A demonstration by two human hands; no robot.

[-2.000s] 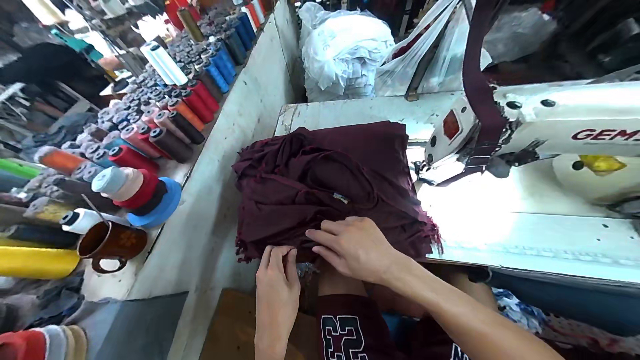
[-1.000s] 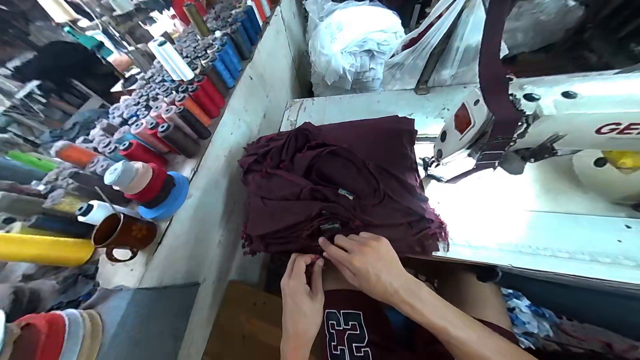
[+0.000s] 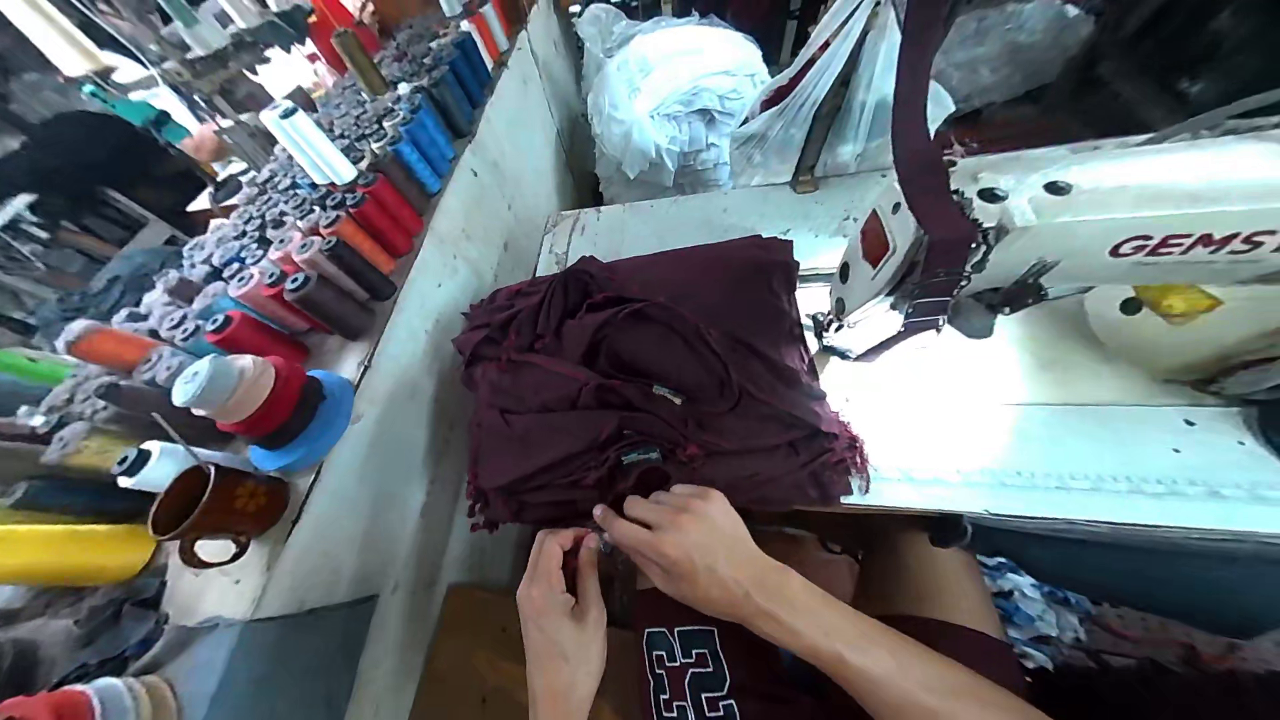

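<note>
A stack of maroon knit garments [image 3: 700, 350] lies on the white sewing table, its edges frayed with loose threads and small labels at two necklines. At the front edge of the stack, my left hand [image 3: 567, 590] pinches a small bit between thumb and index finger; it may be cloth or a tag, too small to tell. My right hand [image 3: 690, 550] is beside it, fingertips touching the same spot; whether they grip it is hidden. The head of an industrial sewing machine [image 3: 880, 270] stands right of the stack, with a maroon fabric band [image 3: 922, 130] hanging over it.
A white partition [image 3: 430, 260] borders the table on the left. Beyond it are many thread cones [image 3: 300, 240] and a brown mug [image 3: 225, 503]. A white bundle in plastic [image 3: 675, 90] sits behind the table. A person's dark-clothed shape [image 3: 90, 180] is at far left.
Both hands have shifted down from the front of the garment stack to just past its near edge. The fingers of my left hand have come together in a pinch.
</note>
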